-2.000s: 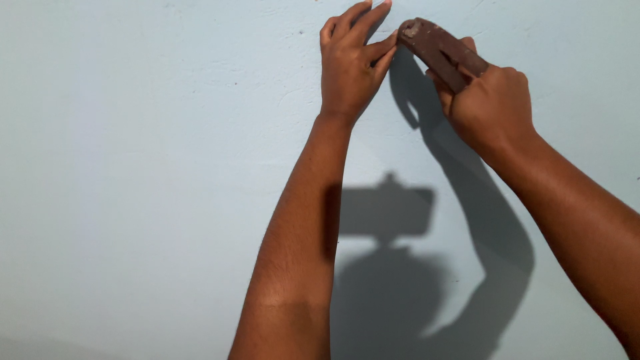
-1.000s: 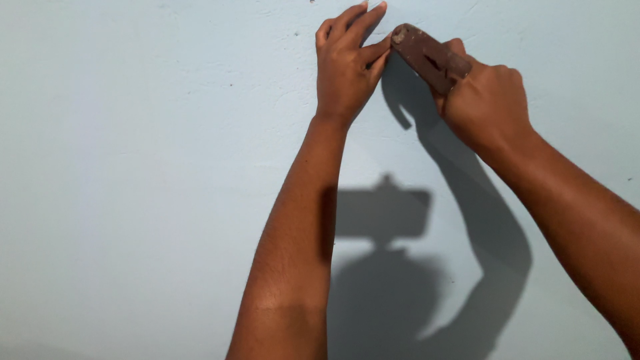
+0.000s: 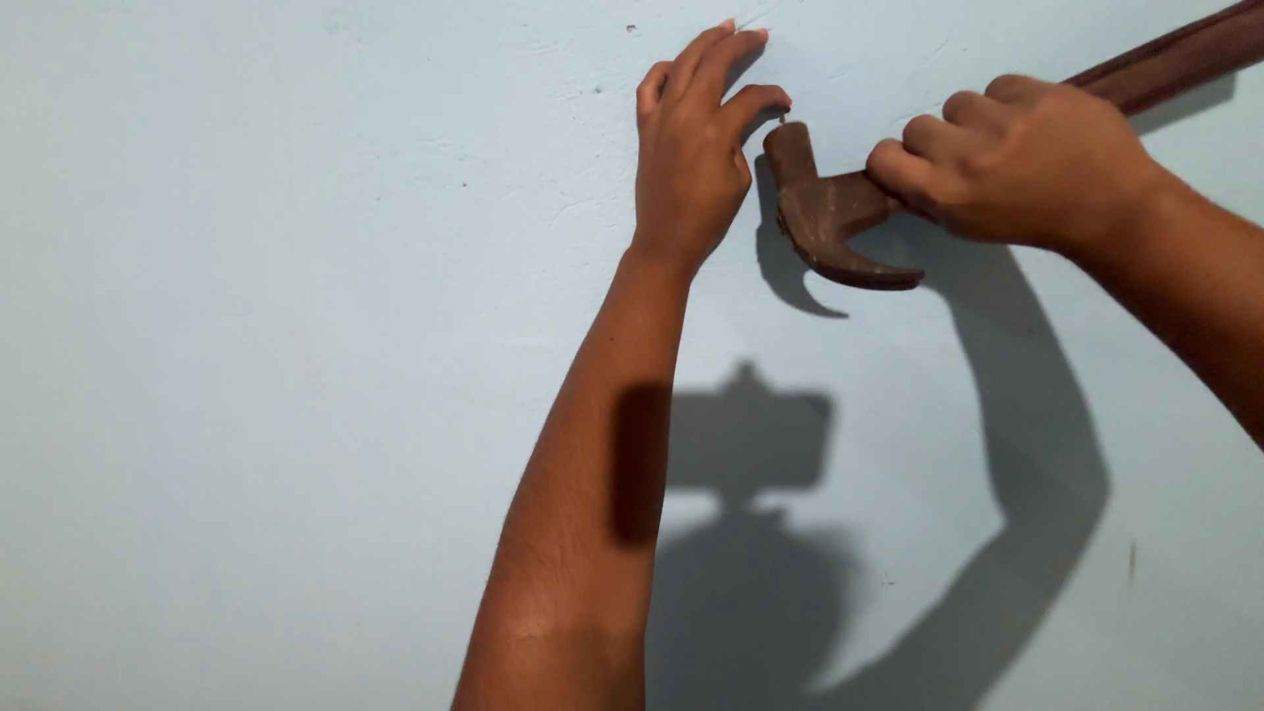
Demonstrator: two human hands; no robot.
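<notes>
My right hand (image 3: 1017, 163) is closed around the handle of a claw hammer (image 3: 815, 212), close behind its head. The hammer lies sideways, with its striking face up and left and its curved claw pointing down and right. A small thin nail (image 3: 783, 118) shows between the hammer face and the index fingertip of my left hand (image 3: 696, 138). My left hand rests against the wall, fingers spread upward, index finger bent toward the nail. Whether its thumb and finger pinch the nail cannot be told, as the thumb is mostly hidden.
A pale blue painted wall (image 3: 296, 395) fills the view, with small marks and scuffs near the top. Shadows of my head, the camera, my right arm and the hammer fall across it. The hammer's handle runs out at the upper right edge.
The hammer has turned: its head was seen end-on near my left fingers, and now its side and claw show. My right hand has turned with it. My left hand has hardly moved.
</notes>
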